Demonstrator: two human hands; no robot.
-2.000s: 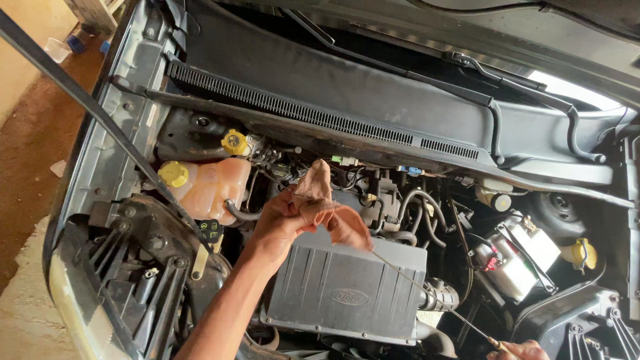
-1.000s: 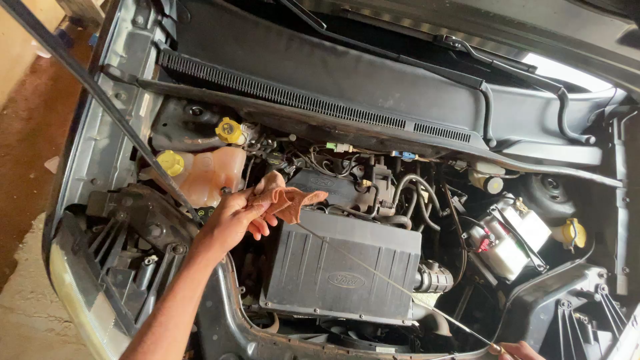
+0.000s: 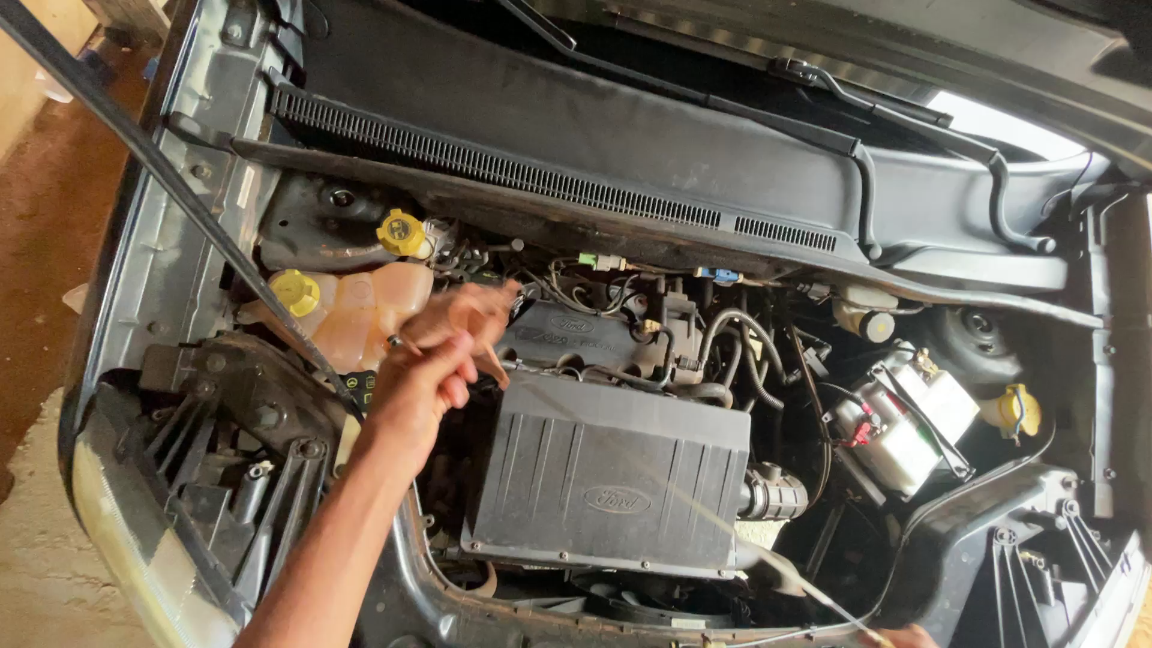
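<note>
My left hand (image 3: 427,382), left of the engine's middle, is closed on a crumpled orange-brown cloth (image 3: 486,333), blurred by motion. The cloth hangs past the fingers above the upper left corner of the black air filter housing (image 3: 612,477). At the bottom right edge, partly cut off, my right hand (image 3: 900,637) grips the end of a thin metal rod (image 3: 819,596), which looks like an engine dipstick. The blurred rod slants up and left over the housing toward the cloth; whether it touches the cloth cannot be told.
A coolant tank (image 3: 360,310) with a yellow cap (image 3: 294,292) lies just left of my left hand. The bonnet prop rod (image 3: 180,202) crosses the left side. On the right are a battery (image 3: 904,418) and a yellow-capped filler neck (image 3: 1010,409). Wiper arms (image 3: 868,198) lie above.
My left hand has moved left with the cloth, from over the housing's top edge toward the coolant tank. My right hand stays near the bottom right with the rod.
</note>
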